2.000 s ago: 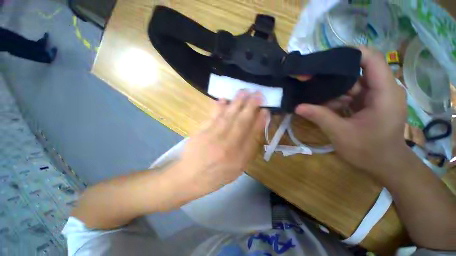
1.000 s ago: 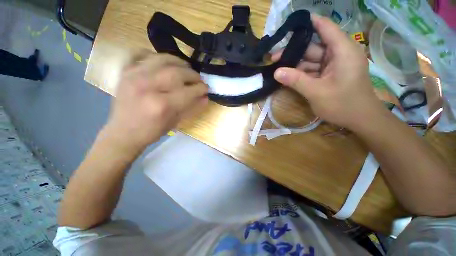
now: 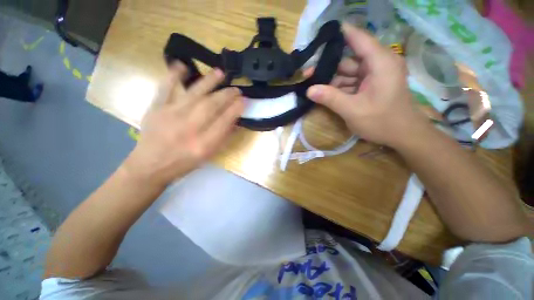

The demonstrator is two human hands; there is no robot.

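A black head strap (image 3: pixel 263 64) is held over the table, its plastic mount toward the far side. A white pad piece (image 3: pixel 270 106) lies on the inside of its near band. My right hand (image 3: pixel 375 88) grips the strap's right end between thumb and fingers. My left hand (image 3: pixel 190 120) lies over the left part of the band, fingers spread, covering the pad's left end. Its fingertips are slightly blurred, and whether it grips the band is not clear.
Liner scraps and a thin tape ring (image 3: pixel 339 149) lie nearer me. A white strip (image 3: pixel 404 214) crosses the table edge. A plastic bag (image 3: pixel 497 111), wide tape roll (image 3: pixel 436 61) and scissors handle (image 3: pixel 458 112) are right. A white sheet (image 3: pixel 240 217) covers my lap. A person's leg (image 3: pixel 17 85) shows far left.
The strap has tilted and shifted left and slightly lower in view. My left hand has moved from pressing the pad to the band's left part. My right hand keeps its hold.
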